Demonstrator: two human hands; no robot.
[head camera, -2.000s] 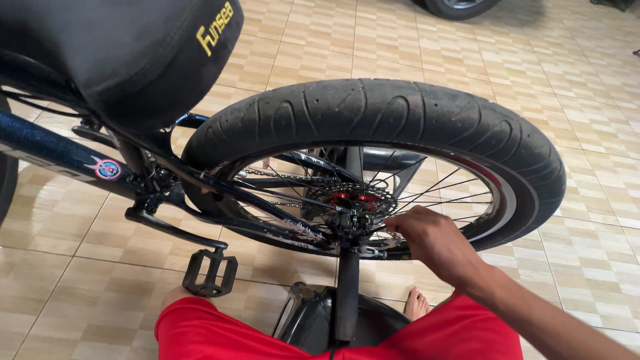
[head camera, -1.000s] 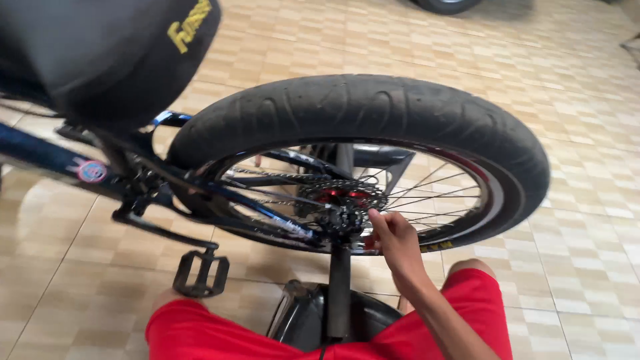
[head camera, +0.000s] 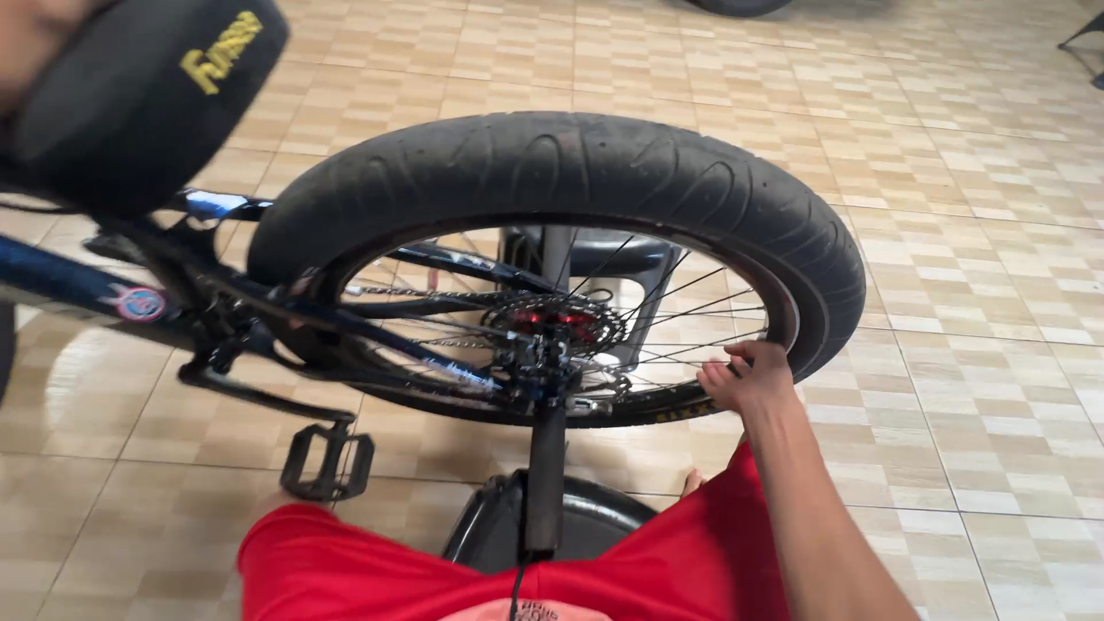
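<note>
A bicycle's rear wheel with a wide black tyre (head camera: 552, 159) spans the middle of the view. My right hand (head camera: 749, 375) is at the near right part of its rim (head camera: 783, 319), beside the spokes, with fingers loosely bent and apart; whether it touches the rim is unclear. At the hub are a cassette (head camera: 561, 321) with red parts and a rear derailleur (head camera: 539, 366). A blurred patch of skin, seemingly my left hand (head camera: 30, 47), overlaps the black saddle (head camera: 155, 95) at the top left; its fingers cannot be made out.
A dark tube (head camera: 545, 483) extends from the hub area toward me, above a black glossy object (head camera: 483, 517) between my knees. The crank pedal (head camera: 328, 461) hangs near my left knee. Beyond the hub stands another black object (head camera: 651, 297). Tiled floor (head camera: 975, 362) surrounds the bicycle.
My right hand has moved from beside the hub and derailleur to the right, to the wheel's rim. Blurred skin now shows over the saddle at the top left.
</note>
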